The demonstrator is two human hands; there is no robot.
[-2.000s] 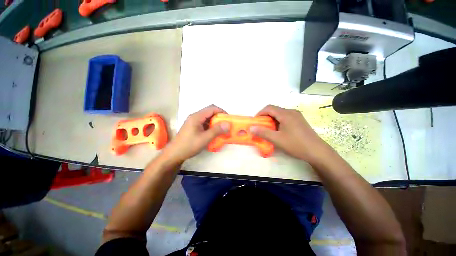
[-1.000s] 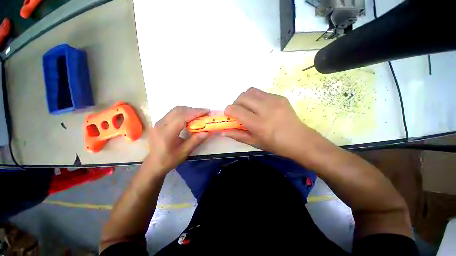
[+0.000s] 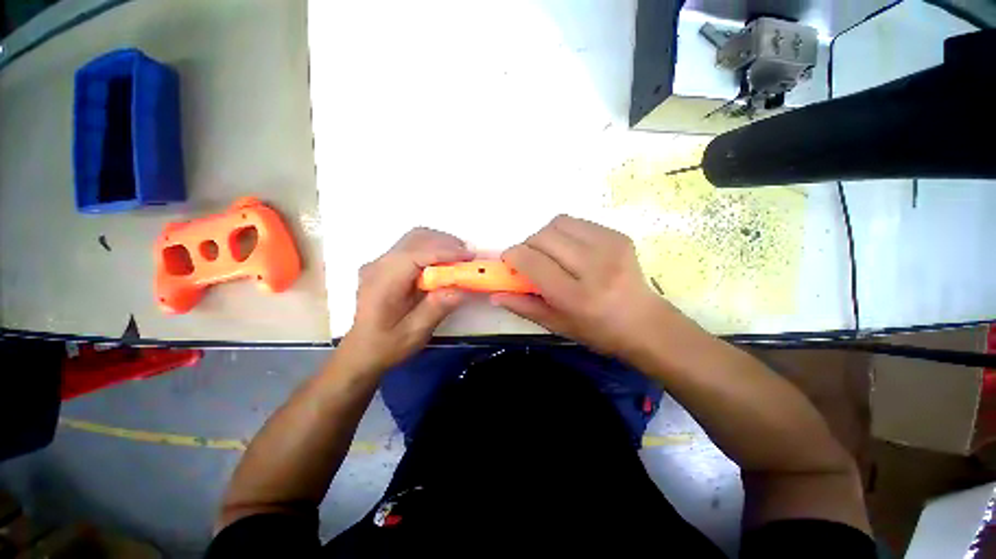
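Observation:
An orange controller shell [image 3: 478, 277] is held edge-on over the front part of the white mat, its narrow side with a small dark hole facing up. My left hand [image 3: 402, 286] grips its left end and my right hand [image 3: 579, 277] grips its right end. The fingers hide both ends. A second orange shell [image 3: 227, 256] with three openings lies flat on the beige tabletop to the left. The black electric screwdriver [image 3: 841, 137] reaches in from the right, its thin bit pointing left.
A blue bin [image 3: 162, 133] stands at the left. The screw feeder [image 3: 699, 82] stands at the back right, behind a yellow patch [image 3: 710, 235] dotted with dark specks. A black cable runs down the right side. A cardboard box [image 3: 928, 399] is below the bench edge at right.
The held shell has been turned from flat to edge-on, both hands still on it. The camera view has shifted, so the conveyor's orange shells have left the picture.

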